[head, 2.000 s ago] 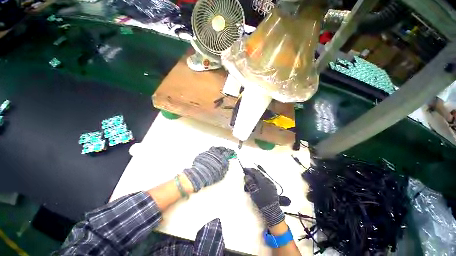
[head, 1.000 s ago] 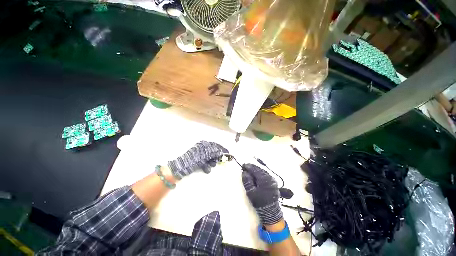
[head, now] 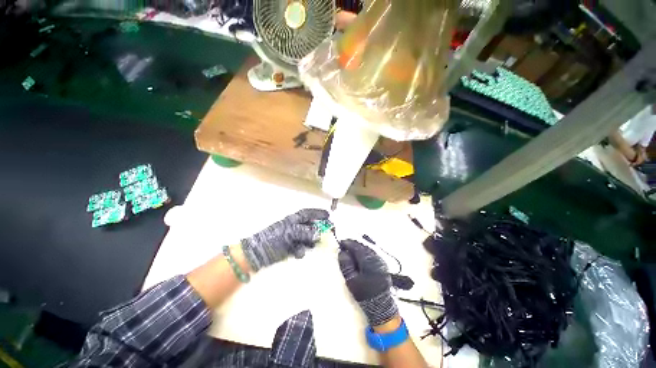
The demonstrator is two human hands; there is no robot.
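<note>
My left hand (head: pixel 284 238), in a grey striped glove, holds a small green circuit board (head: pixel 323 226) between its fingertips. My right hand (head: pixel 367 277), in a dark knit glove, grips the end of a black cable (head: pixel 385 251) beside the board; the cable loops out to the right of the hand. Whether the wire end touches the board is too small to tell. The white soldering nozzle (head: pixel 347 159) points down with its dark tip just above the board. Both hands are over the cream-white work board (head: pixel 216 215).
Several circuit boards (head: pixel 128 195) lie on the black mat at left. A wooden platform (head: pixel 248 126) with a fan (head: pixel 293 29) and a yellow-handled tool (head: pixel 395 167) stands behind. A black cable pile (head: pixel 503 287), plastic bag (head: pixel 611 309) and metal post (head: pixel 547 154) are at right.
The left hand has turned the small board so its green face shows more, and has moved slightly toward the nozzle tip. The right hand keeps its cable. The camera view has shifted.
</note>
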